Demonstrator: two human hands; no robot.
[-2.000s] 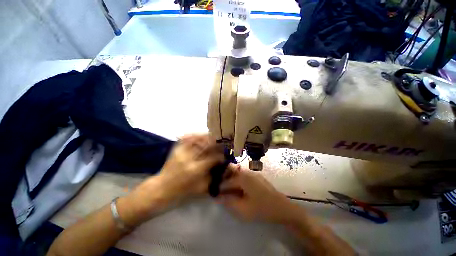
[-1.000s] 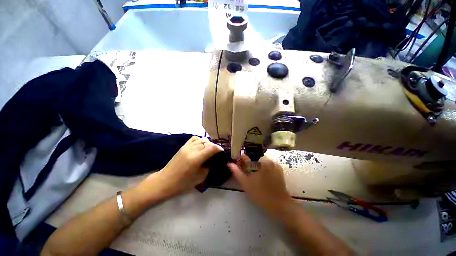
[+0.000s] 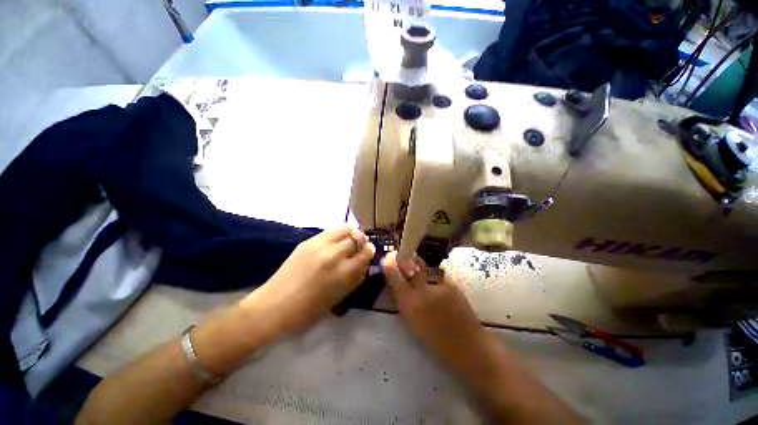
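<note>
A dark navy garment (image 3: 166, 191) with white areas (image 3: 108, 290) lies spread left of the needle, and its narrow dark end (image 3: 363, 292) reaches the presser foot (image 3: 384, 246) under the left end of the cream sewing machine head (image 3: 465, 166). My left hand (image 3: 328, 264) grips the dark cloth just left of the needle, fingertips pinched at the foot. My right hand (image 3: 424, 290) is on the cloth at the front right of the foot, finger and thumb against its edge. The exact stitching spot is small and partly hidden by my fingers.
Thread snips (image 3: 602, 342) with red and blue handles lie on the bed at the front right. A light-blue trough (image 3: 274, 50) stands behind the table, with dark cloth (image 3: 582, 41) behind the machine. A white wall (image 3: 75, 50) is at the far left.
My hands have drawn close together at the presser foot, and the dark bunch between them now lies lower and flatter. The view has shifted slightly. The garment at left has barely moved.
</note>
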